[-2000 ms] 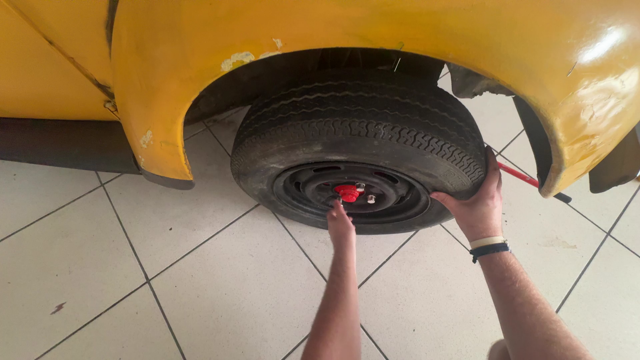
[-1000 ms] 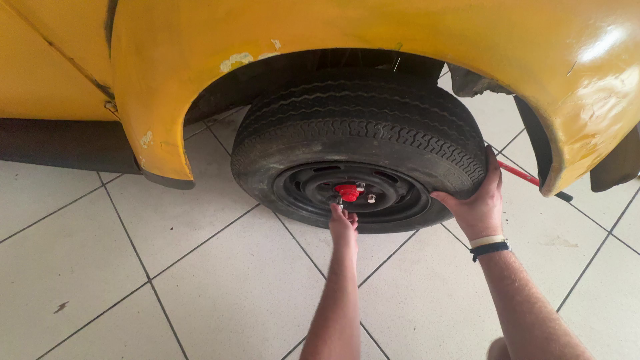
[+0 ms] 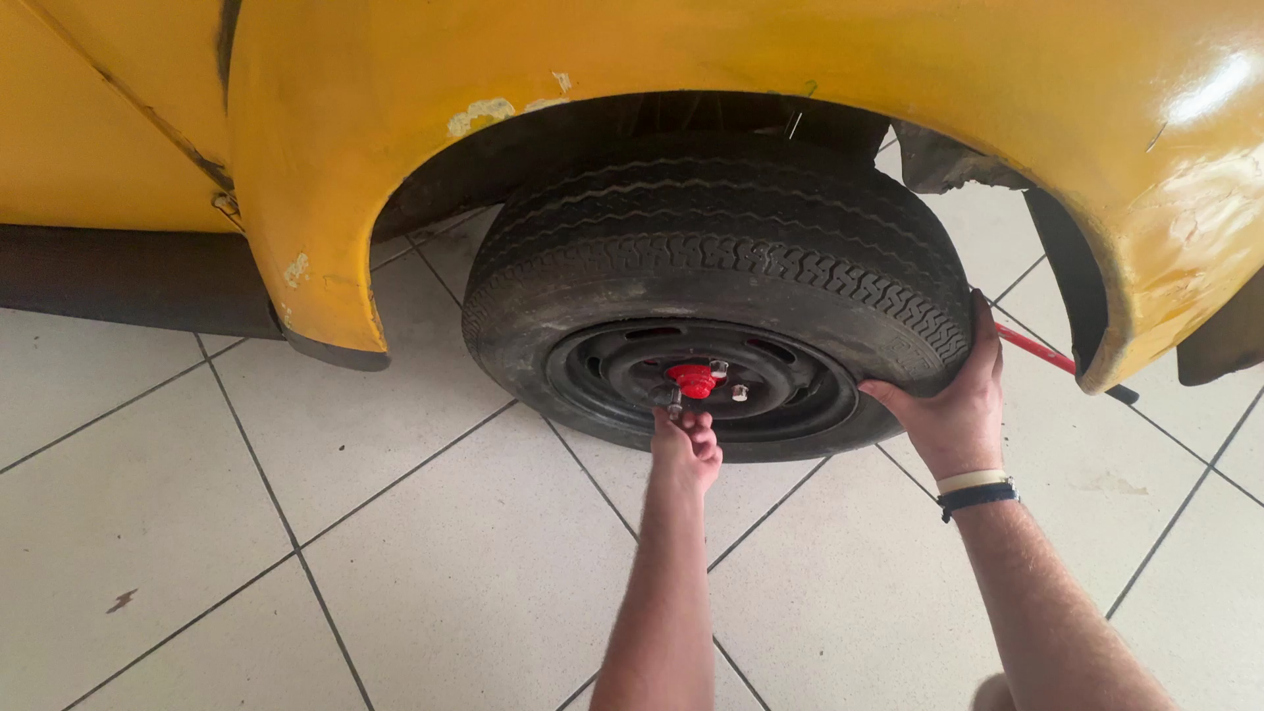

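A car wheel with a black tyre (image 3: 711,276) and black steel rim (image 3: 810,405) sits under the wheel arch. At its middle is a red hub (image 3: 695,381), with two silver wheel bolts (image 3: 740,393) beside it. My left hand (image 3: 685,442) is just below the hub, its fingertips closed on a silver wheel bolt (image 3: 668,398) at the rim's lower left bolt position. How far that bolt is seated I cannot tell. My right hand (image 3: 948,400) grips the tyre's right side, thumb on the sidewall and fingers around the tread.
The yellow fender (image 3: 326,148) arches over the wheel, its paint chipped. A black running board (image 3: 128,281) extends to the left. Behind my right hand, a red bar (image 3: 1035,349) with a black end lies low, partly hidden by the tyre and fender. Pale floor tiles (image 3: 444,592) lie below.
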